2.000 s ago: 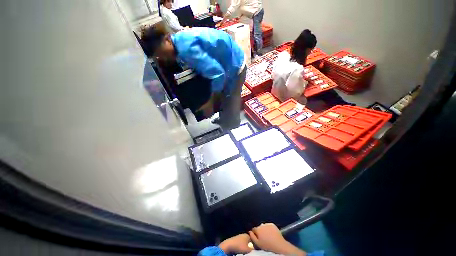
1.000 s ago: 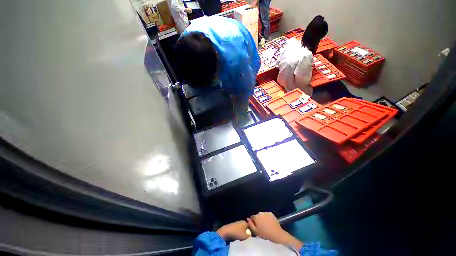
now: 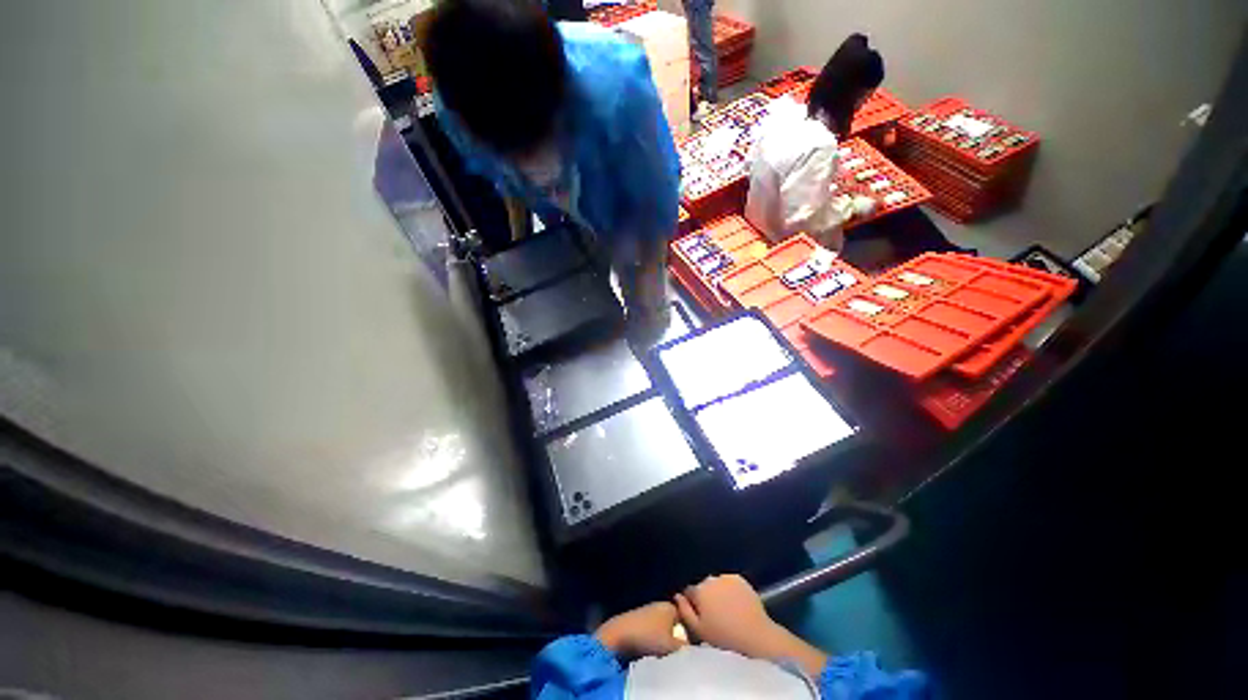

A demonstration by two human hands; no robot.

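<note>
Black two-pocket trays hold film-covered panels, one column with silver-grey panels (image 3: 623, 461), the other with glaring white panels (image 3: 776, 431). A grey metal trolley handle (image 3: 855, 558) curves up at the stack's near right corner. My left hand (image 3: 641, 629) and my right hand (image 3: 723, 610) are bare and meet at the handle's left part, the right fingers on the left hand. Whether either closes round the tube is hidden. A person in a blue smock (image 3: 609, 137) bends over the far end, arms down at a plain dark tray (image 3: 559, 312).
A grey-white door (image 3: 260, 274) fills the left. Red compartment trays (image 3: 931, 321) lie in piles at the right, with another pile (image 3: 969, 151) by the wall. A person in white (image 3: 794, 178) sits among them. A dark door edge (image 3: 1081, 369) bounds the right.
The person in blue has moved closer to the stack, and the plain dark tray now lies near the silver-grey column's far end. My hands stay together at the handle.
</note>
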